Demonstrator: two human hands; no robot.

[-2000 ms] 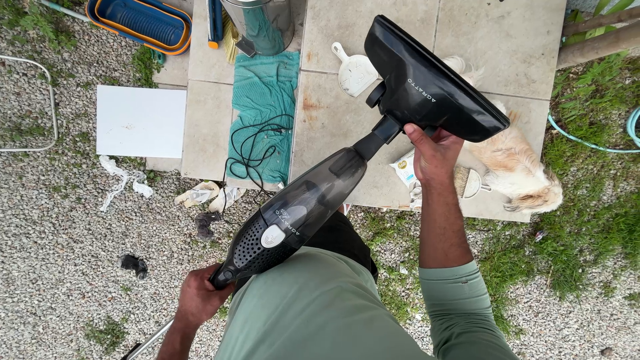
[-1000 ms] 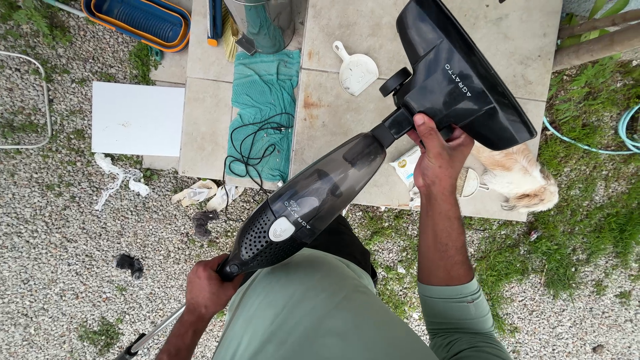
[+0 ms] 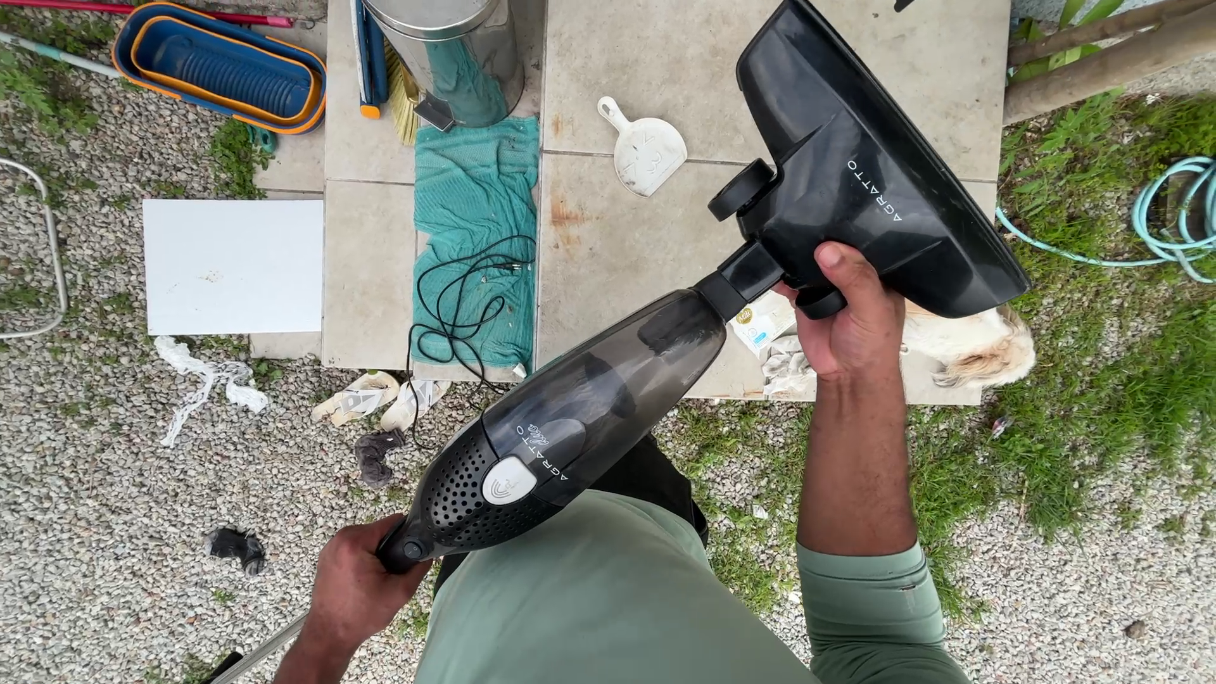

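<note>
A black Agratto vacuum cleaner (image 3: 570,418) lies slantwise across the front of my body. My left hand (image 3: 366,584) is closed around its handle end at the lower left. The thumb of my right hand (image 3: 850,304) presses on the wide floor head (image 3: 864,171), its other fingers partly hidden beneath. A small wheel sticks out from the head's left side. Behind the body, a black power cord (image 3: 456,299) lies loosely coiled over a teal cloth (image 3: 480,218). A metal tube (image 3: 261,651) shows beside my left forearm.
A white dustpan-shaped scoop (image 3: 649,152) lies on the tiles near a metal bin (image 3: 451,57). A blue and orange bucket (image 3: 223,66), a white board (image 3: 233,266) and shoes (image 3: 356,397) are on the left. A light-furred dog (image 3: 978,347) lies behind my right hand; a hose (image 3: 1154,214) coils on the grass.
My right hand and the floor head have moved a little up and to the right. Both hands keep their hold on the vacuum cleaner.
</note>
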